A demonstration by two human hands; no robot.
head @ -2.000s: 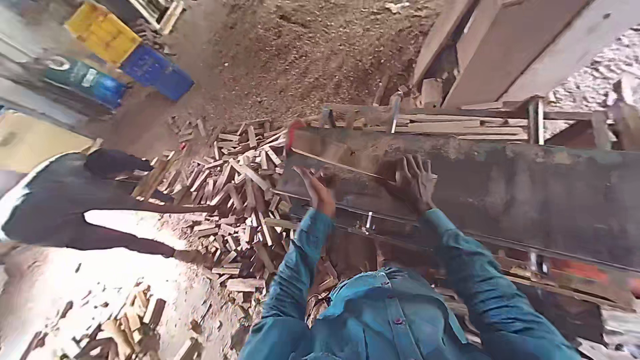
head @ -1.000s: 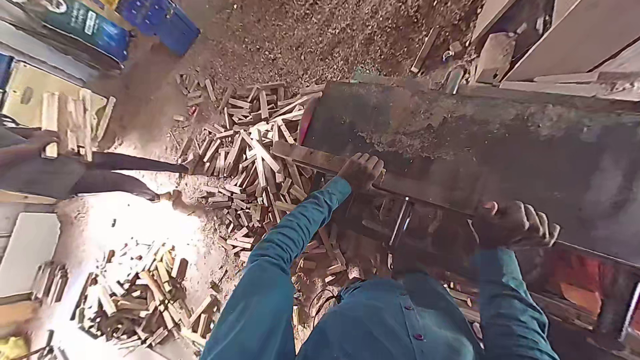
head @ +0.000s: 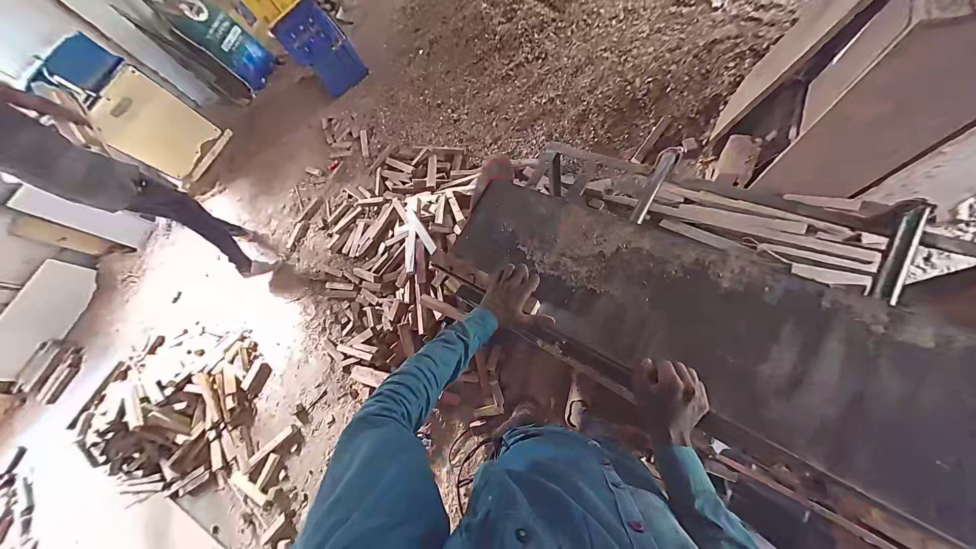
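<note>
A long dark flat tabletop (head: 732, 335) with a worn, dusty surface runs from the centre to the lower right. Along its near edge lies a narrow wooden strip (head: 587, 374), partly covered by my hands. My left hand (head: 512, 297) grips the strip near the table's left end, thumb toward the tabletop. Farther right, my right hand (head: 672, 396) is curled in a fist over the strip at the same edge; its palm side is hidden. The red-tipped corner (head: 496, 169) of the table stands beyond my left hand.
Cut wood offcuts (head: 374, 236) are heaped beside the table's left end; another pile (head: 198, 427) lies lower left. Long slats (head: 762, 221) rest on the frame behind the table. Large panels (head: 862, 99) stand upper right. A person (head: 69, 160) is at left, near a blue crate (head: 320, 46).
My left hand was flat on the tabletop two seconds ago, beside a wedge-like pale line; both hands are now at the near edge. The person at left has moved and stands differently.
</note>
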